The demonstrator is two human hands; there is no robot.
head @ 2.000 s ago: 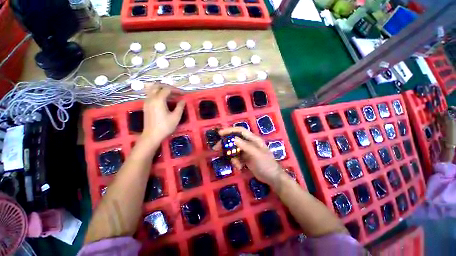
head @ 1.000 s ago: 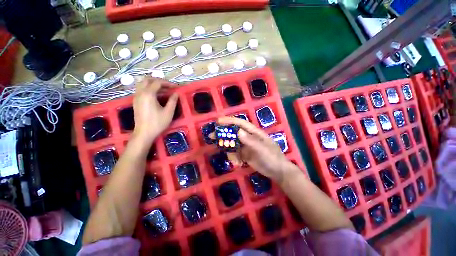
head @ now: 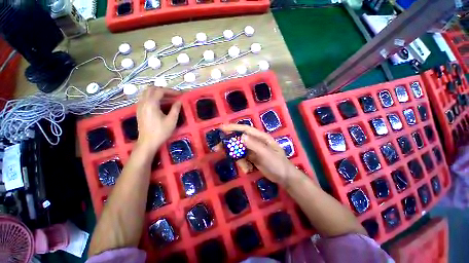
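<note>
My right hand (head: 263, 154) holds a watch body (head: 235, 147) over the middle of the red foam tray (head: 213, 169). Its lit screen shows a cluster of small coloured dots. My left hand (head: 157, 115) rests at the tray's back row, palm down, fingers bent over the back edge near the charging pucks. Its fingertips are partly hidden, and I cannot tell whether they hold anything. Dark watch bodies sit in the tray's square pockets, some with glossy glare.
White charging pucks (head: 183, 58) lie in rows behind the tray, their cables bundled at left. A second foam tray (head: 323, 149) is at right, beside a metal post (head: 380, 54). A black stand (head: 49, 69) is back left, a pink fan (head: 14, 239) front left. Another red tray lies behind.
The watch screen in my right hand has changed from a few rows of app dots to a round cluster of dots. Both hands stay in nearly the same places; the view has shifted slightly.
</note>
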